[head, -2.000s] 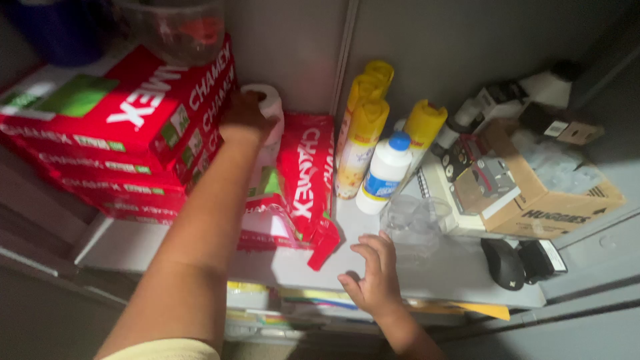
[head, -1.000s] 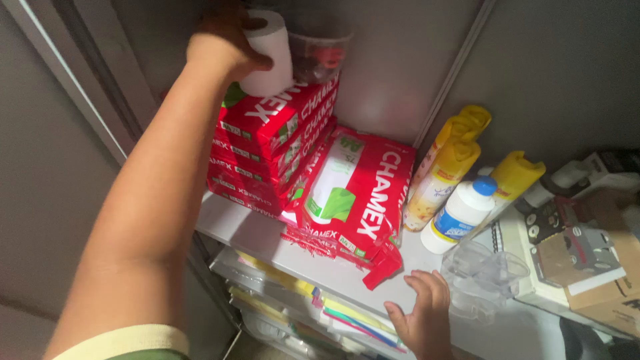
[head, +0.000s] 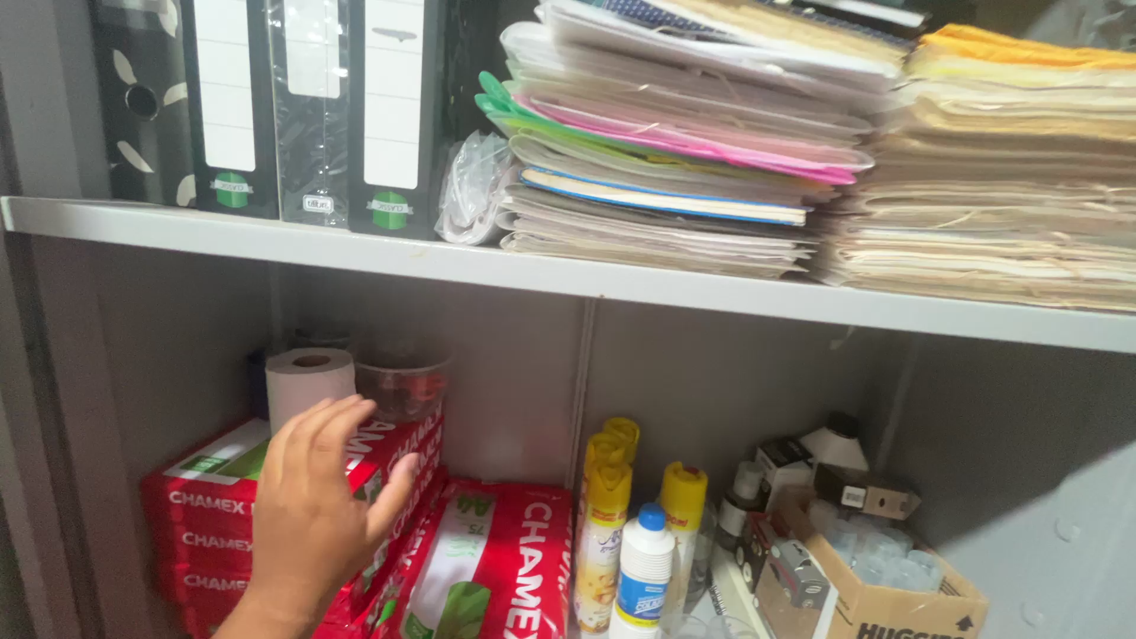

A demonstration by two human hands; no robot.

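My left hand [head: 324, 506] is raised before the stacked red Chamex paper reams [head: 209, 541], its fingers apart and nothing held. Just behind its fingertips a white toilet paper roll [head: 311, 382] stands upright on the top ream. Beside the roll is a clear plastic tub [head: 404, 386] with reddish contents. Another Chamex ream [head: 461, 550] lies to the right of the stack. My right hand is out of view.
A metal shelf edge [head: 568, 280] crosses above, bearing lever-arch binders [head: 390, 106] and piled folders [head: 674, 133]. Lower right are yellow-capped spray cans [head: 608, 524], a white glue bottle [head: 645, 568] with a blue cap and a cardboard box [head: 914, 612] of clear plastic items.
The toilet paper roll, held by my left hand one second ago, now stands released on the reams. My right hand has left the view. The view has tilted up to the shelf above.
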